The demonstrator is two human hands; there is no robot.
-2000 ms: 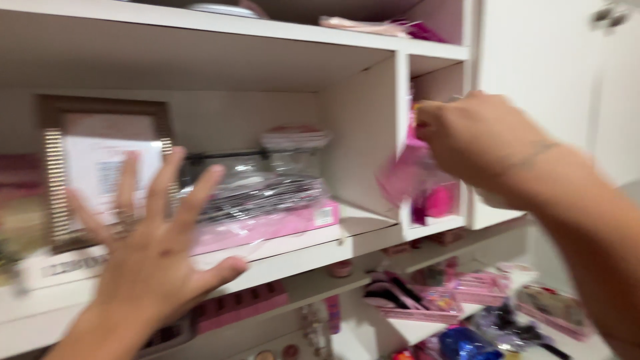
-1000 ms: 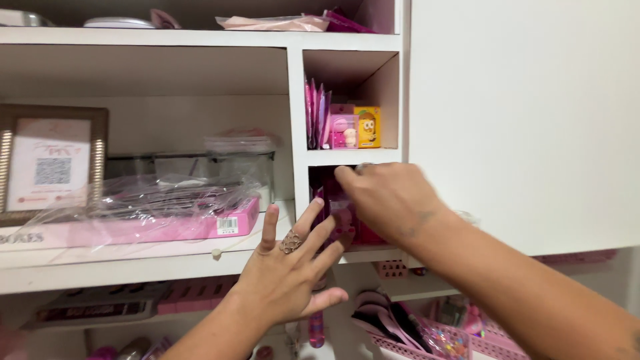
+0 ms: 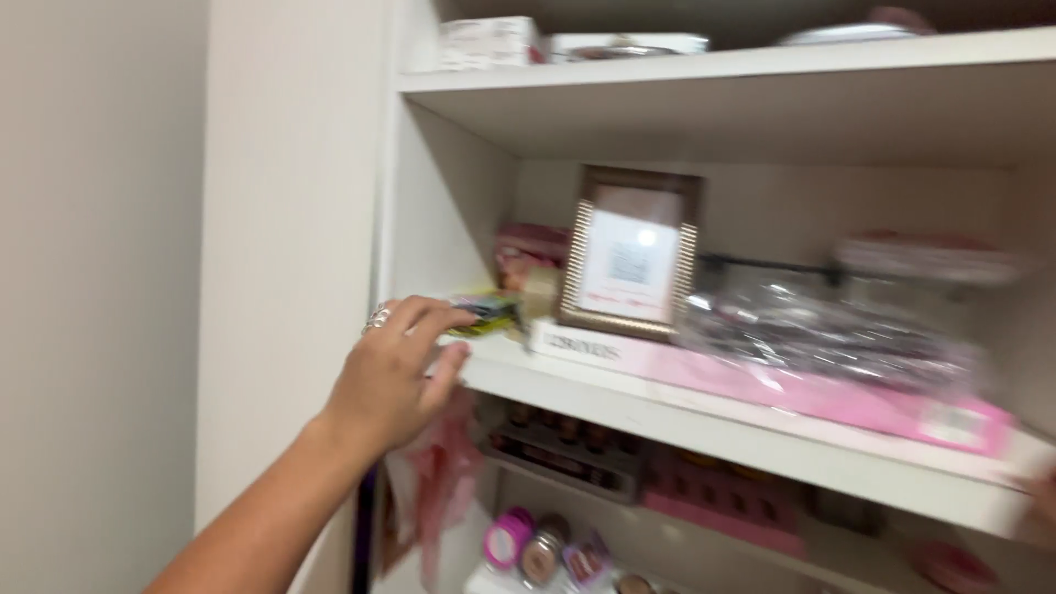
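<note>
My left hand reaches to the left end of the middle shelf, its fingertips at a small yellow and dark packet; blur hides whether they grip it. Behind the packet lies a pink pouch-like item. A bronze picture frame holding a printed code stands to the right. Beside it, clear plastic bags lie on a long pink and white box. Of my right hand only a blurred sliver shows at the right edge, by the shelf front.
The white shelf edge runs across the view. Below are a pink holder, a dark organizer tray, round containers and hanging pink plastic. A patterned white box sits on the upper shelf. A cabinet side panel stands at left.
The view has swung left, away from the small right-hand compartments. My left hand is now at the yellow packet; my right hand, at the lower compartment a second ago, is almost out of view.
</note>
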